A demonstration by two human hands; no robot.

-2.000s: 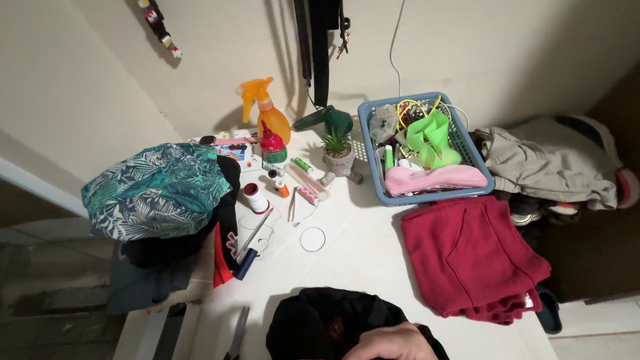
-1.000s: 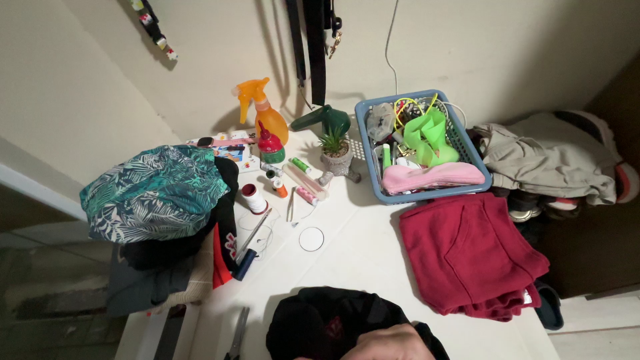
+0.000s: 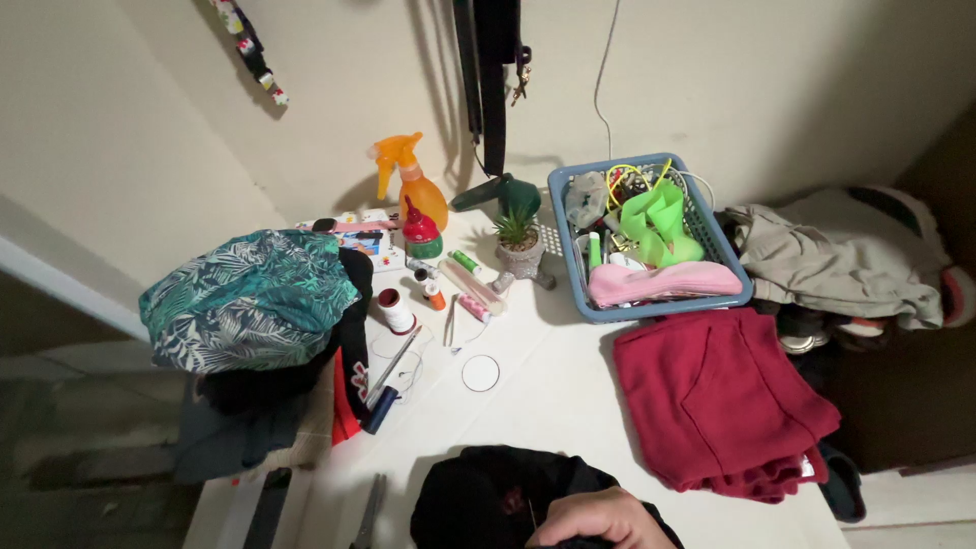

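At the bottom edge, my right hand (image 3: 606, 518) has its fingers closed on a bunched black cloth garment (image 3: 476, 496). A thin, needle-like sliver shows beside its fingertips. The lower part of this hand is cut off by the frame, and my left hand is out of sight. Left of the garment lie metal scissors (image 3: 369, 512), partly out of frame. Farther up the white table are a navy thread spool (image 3: 380, 410), a pen-like tool (image 3: 393, 366), a white-wrapped thread spool (image 3: 396, 313), tweezers (image 3: 450, 322), a pink thread spool (image 3: 474, 307) and a flat white disc (image 3: 480, 374).
Folded red fabric (image 3: 724, 404) lies at right, below a blue plastic basket (image 3: 663, 311) of craft items. Patterned green cloth (image 3: 252, 297) is heaped at left. An orange spray bottle (image 3: 423, 198), a red-topped bottle (image 3: 422, 232) and a potted plant (image 3: 520, 255) stand near the wall.
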